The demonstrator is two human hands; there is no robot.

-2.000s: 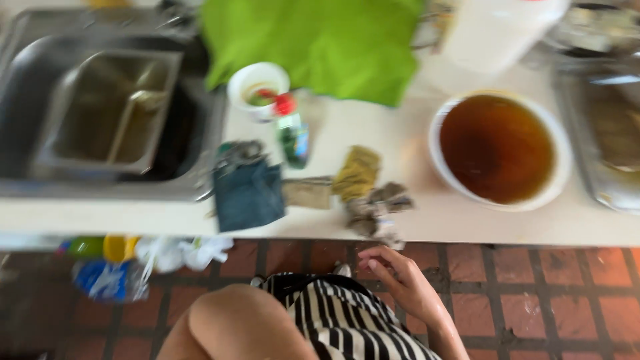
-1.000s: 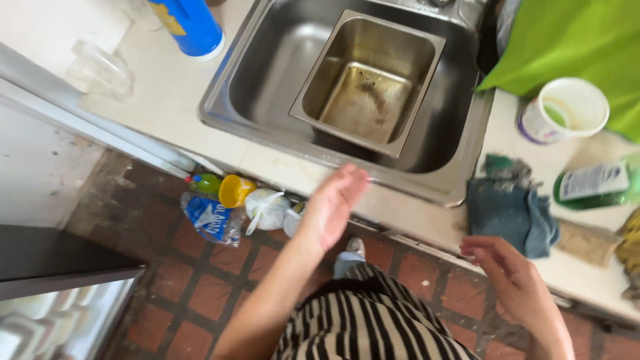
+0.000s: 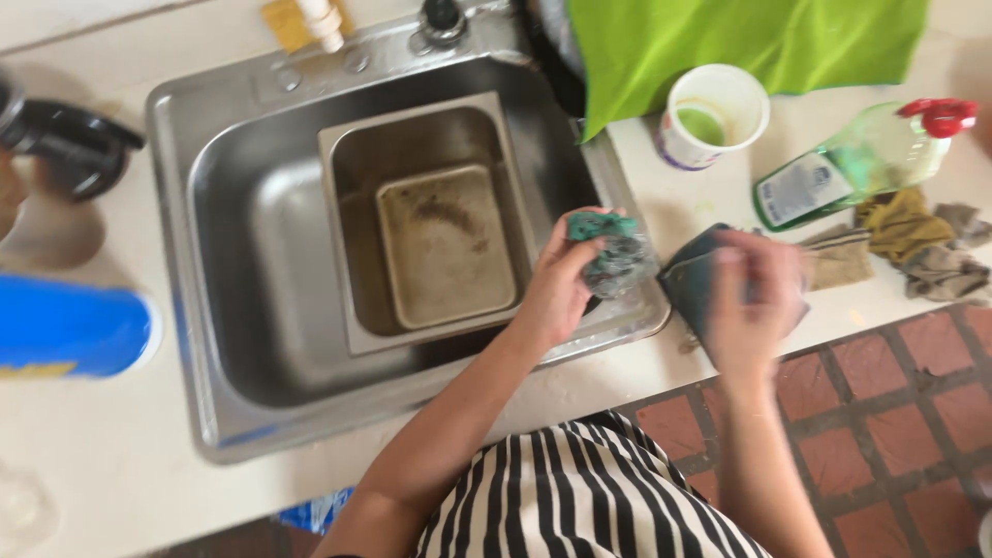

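My left hand (image 3: 564, 283) holds a green scouring pad bunched with a steel wool scrubber (image 3: 612, 252) over the right rim of the sink. My right hand (image 3: 753, 298), blurred, is over a folded dark blue cloth (image 3: 694, 279) at the counter edge; whether its fingers grip the cloth cannot be made out. A rectangular steel pan (image 3: 449, 240) with brown stains on its bottom sits in the stainless steel sink (image 3: 267, 232). Right of the sink stand a white plastic tub (image 3: 717, 116) with something green inside and, lying down, a green dish soap bottle (image 3: 860, 163) with a red cap.
A bright green cloth (image 3: 744, 46) covers the back counter. A blue container (image 3: 74, 325) and a black-handled item (image 3: 77, 143) lie at left. The faucet (image 3: 443, 19) is behind the sink. Crumpled rags (image 3: 907, 229) and a tan cloth piece (image 3: 838, 257) lie at right.
My left hand, empty over the sink's front edge a second ago, now holds the green pad and scrubber, which lay on the blue cloth. My right hand has moved onto or above that cloth.
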